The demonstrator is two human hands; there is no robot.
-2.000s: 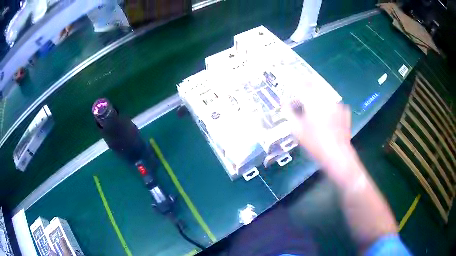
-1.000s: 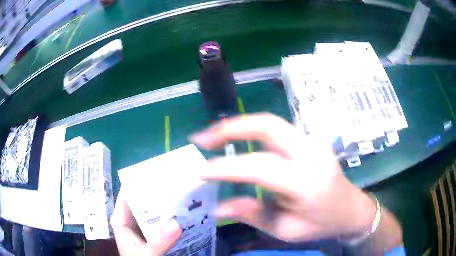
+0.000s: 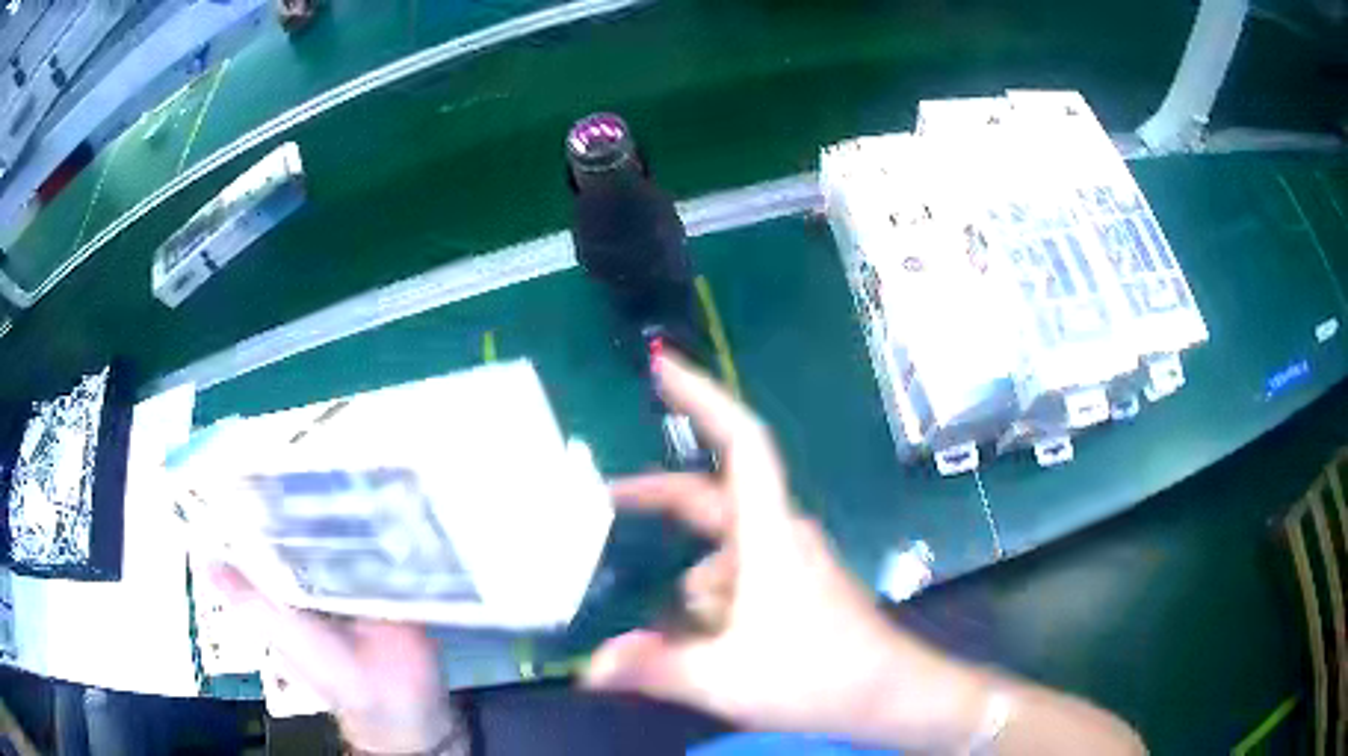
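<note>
A white retail carton point(image 3: 399, 502) with dark printed panels is held in front of me, its plain end face to the right. My left hand point(image 3: 348, 657) holds it from below at its left part, with the fingers partly hidden. My right hand point(image 3: 739, 576) is just right of the carton's end, fingers spread and slightly blurred. No tool shows in it. Whether a fingertip touches the carton is hard to tell.
A carton stack point(image 3: 1020, 266) with hang tabs lies at right. A black heat gun point(image 3: 633, 236) lies mid-bench. One carton point(image 3: 229, 222) lies on the green belt. A black tray point(image 3: 62, 473) of white pieces is far left. A crumpled white piece point(image 3: 905, 569) lies near the front edge.
The view swung left after the first frame. A carton came into my left hand, then turned from upright to lying lengthwise, printed side showing. My right hand moved lower, off the carton's top.
</note>
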